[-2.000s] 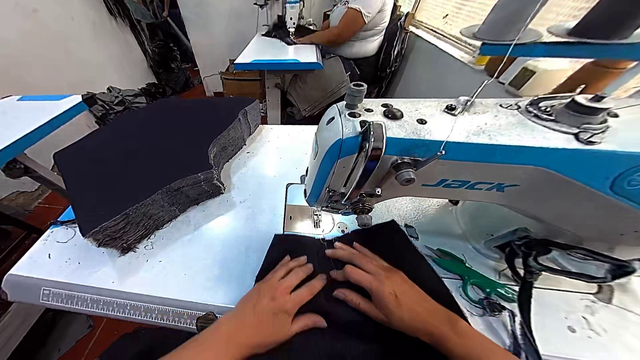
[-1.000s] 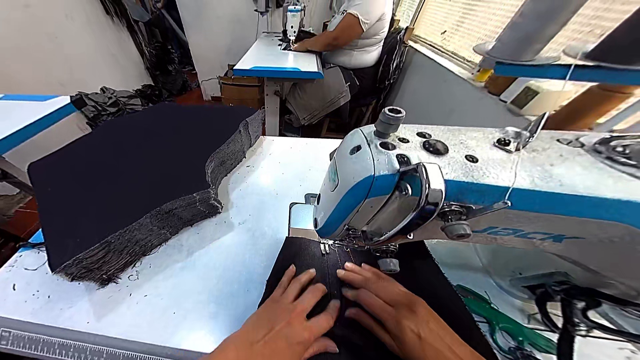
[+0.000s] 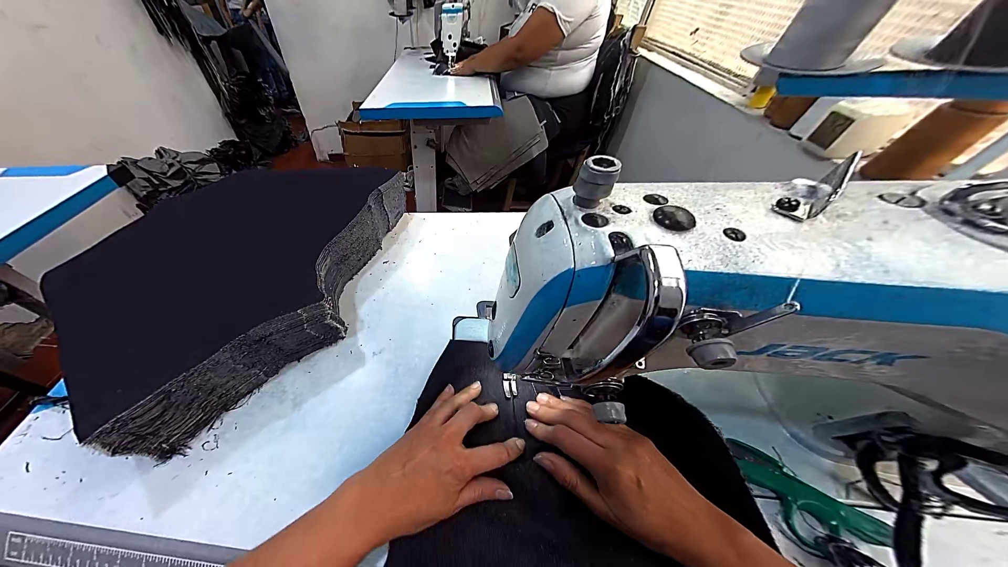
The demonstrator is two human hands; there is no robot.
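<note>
A dark fabric panel (image 3: 504,488) lies under the presser foot (image 3: 510,385) of a white and blue Jack sewing machine (image 3: 551,276). My left hand (image 3: 441,457) rests on the cloth left of a seam line, palm down with fingers apart. On the other side of that line my right hand (image 3: 598,457) presses the same cloth, its fingertips close to the foot. Neither hand grips anything. To the left, a thick stack of dark cut fabric pieces (image 3: 213,268) with frayed edges lies on the white table.
Green-handled thread snips (image 3: 819,496) and black fabric strips (image 3: 906,472) lie under the machine arm. A ruler strip (image 3: 94,551) runs along the table's front edge. Thread cones (image 3: 827,31) stand at upper right. Ahead, a co-worker (image 3: 551,47) sits at another sewing table (image 3: 433,87).
The cloth has moved forward under the presser foot and now shows beyond it. My hands remain flat on it, either side of the line. The view has moved closer to the machine.
</note>
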